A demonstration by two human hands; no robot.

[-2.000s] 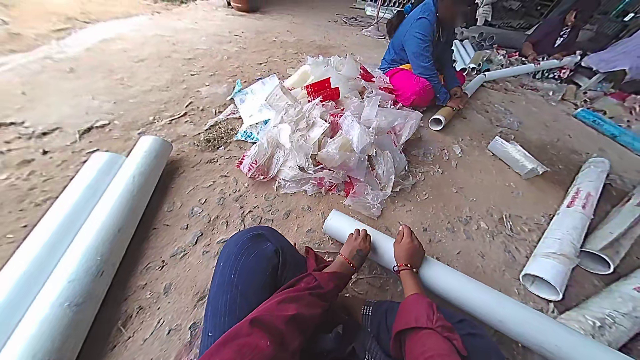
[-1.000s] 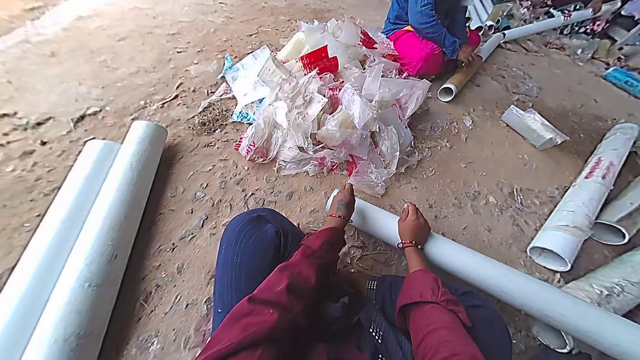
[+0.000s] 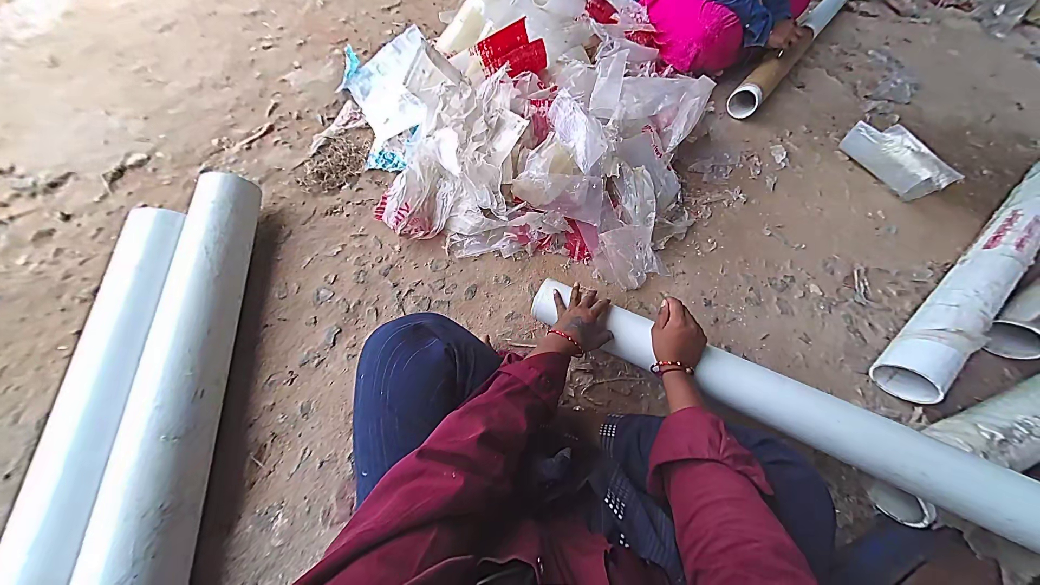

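Observation:
A long white plastic pipe slants across in front of my knees, from its near-centre end down to the right edge. My left hand lies over the pipe close to that end, fingers spread across its curve. Just right of it, my right hand is closed in a fist against the pipe's upper side; whether anything small is inside cannot be seen. A heap of torn, crumpled plastic film, clear with red and blue pieces, lies beyond the pipe end.
Two white pipes lie side by side at the left. More pipes, one with red marks, lie at the right. A piece of clear film rests on the dirt. Another person's hand is on a brown-wrapped pipe at the top.
My left hand has shifted along the pipe, first to its end, then slightly back, and its fingers are now spread. The right hand stays by the pipe. The view has tilted down.

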